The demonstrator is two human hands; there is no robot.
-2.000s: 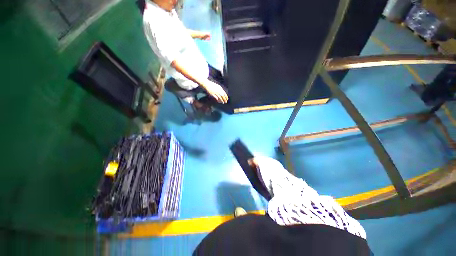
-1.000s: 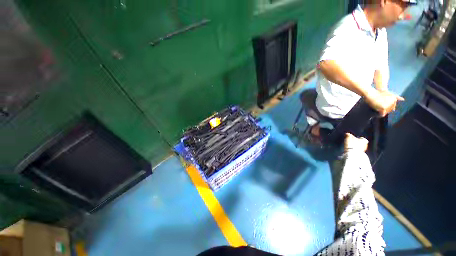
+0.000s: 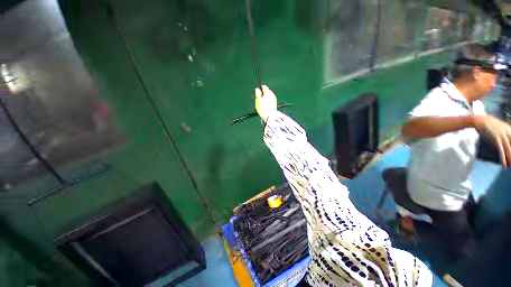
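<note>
My right hand [image 3: 266, 103] is raised against the green wall, its patterned white sleeve running up from the lower right. Its fingers are closed around a thin dark hanging rod [image 3: 254, 47], just above or at its short crossbar [image 3: 244, 118]. My left hand is not in view. Below my forearm, a blue crate [image 3: 241, 252] is full of black strips [image 3: 272, 238], with a small yellow roll-like item [image 3: 274, 201] on top; my sleeve hides its right part.
A black frame [image 3: 131, 244] leans on the wall at lower left, another [image 3: 356, 134] right of centre. A seated person in a white shirt [image 3: 442, 151] is at the right with an arm stretched out. A second hanging rod with crossbar [image 3: 70, 184] is at left.
The view has swung towards the wall. The black panel earlier at my right hand is out of it; my hand has moved up and taken hold of the rod. The seated person's arm is now raised.
</note>
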